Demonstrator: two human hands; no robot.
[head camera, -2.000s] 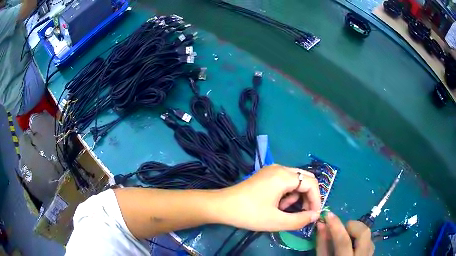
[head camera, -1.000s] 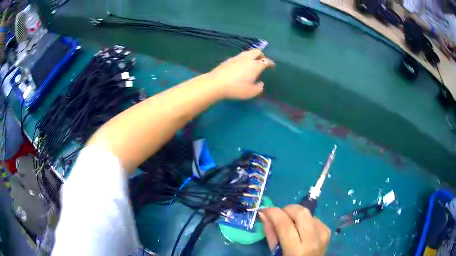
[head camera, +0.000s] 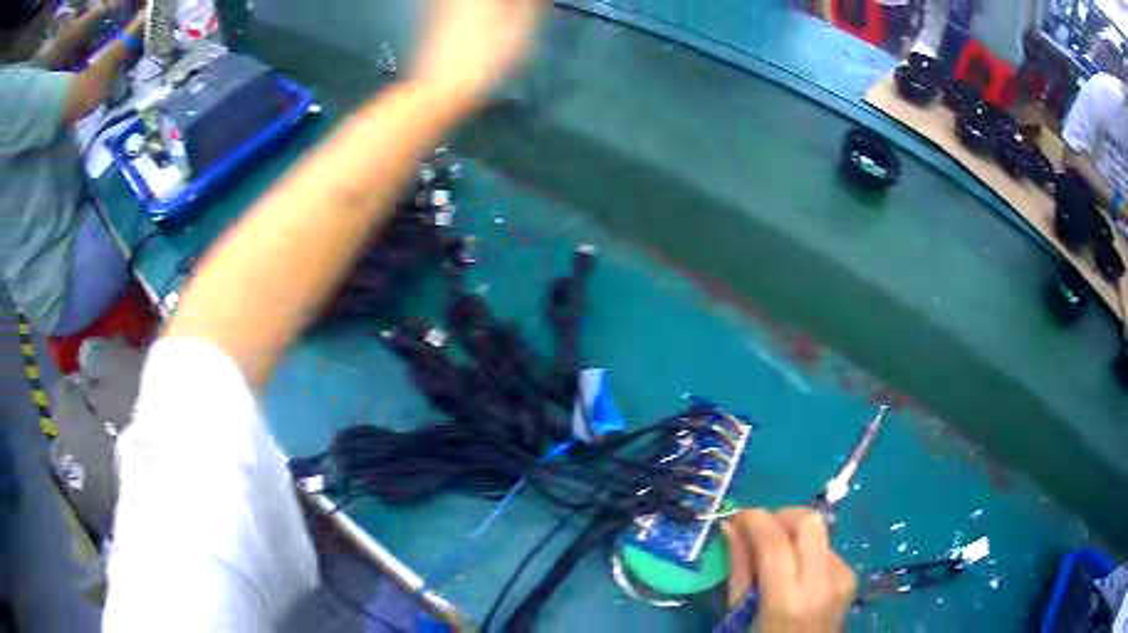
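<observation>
My left hand (head camera: 476, 43) is blurred and cut off by the top edge, over the green belt; what it holds cannot be told. My right hand (head camera: 792, 575) is closed around the soldering iron (head camera: 847, 476), whose silver tip points away to the upper right. A thin pale piece shows at its fingertips, beside the blue PCB panel (head camera: 727, 464). Thin coloured leads of black USB cables (head camera: 408, 464) lie across the panel. The panel's near end rests over a round green-topped spool (head camera: 674, 571). A blue strip (head camera: 596, 406) lies among the cables.
My forearm partly covers the cable pile at left. A blue tray (head camera: 235, 161) with a dark box stands at upper left. Dark snips or tweezers (head camera: 909, 576) lie right of the iron; another blue tray (head camera: 1064, 594) is at lower right. A black coil (head camera: 870, 158) lies on the belt. People show at both sides.
My left hand has left the panel, reached to the cable ends on the belt, then moved farther up. Those panel ends are no longer visible. My right hand stays beside the panel; the view has shifted.
</observation>
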